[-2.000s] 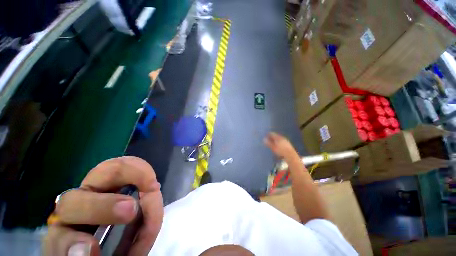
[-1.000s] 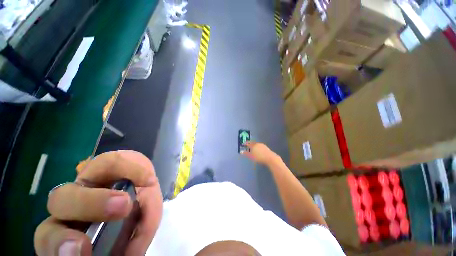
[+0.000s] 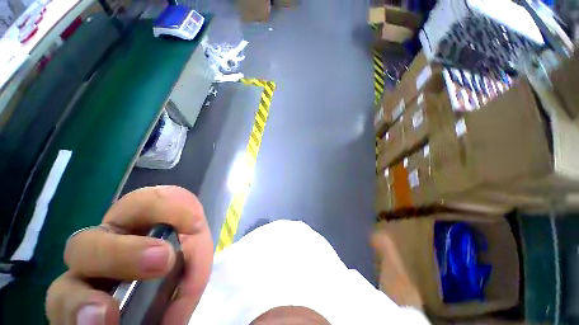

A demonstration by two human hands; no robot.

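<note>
My left hand (image 3: 143,254) is large and close to the camera at the lower left, with a ring on one finger. Its fingers are closed round a dark smartphone (image 3: 149,285), seen edge-on as a black bar with a silver rim. My right hand (image 3: 383,251) is blurred at the lower right, low beside the cartons. Its fingers are not distinct, so I cannot tell their shape.
A green bench (image 3: 95,120) runs along the left, with a blue and white scale (image 3: 179,23) at its far end. Yellow-black tape (image 3: 255,136) marks the grey floor. Stacked cartons (image 3: 495,143) stand on the right; an open carton (image 3: 416,254) holds blue plastic (image 3: 462,263).
The view has moved forward along the aisle. The red goods have left the view, and the scale has come in. My right hand has moved right towards the cartons. My left hand still grips the phone.
</note>
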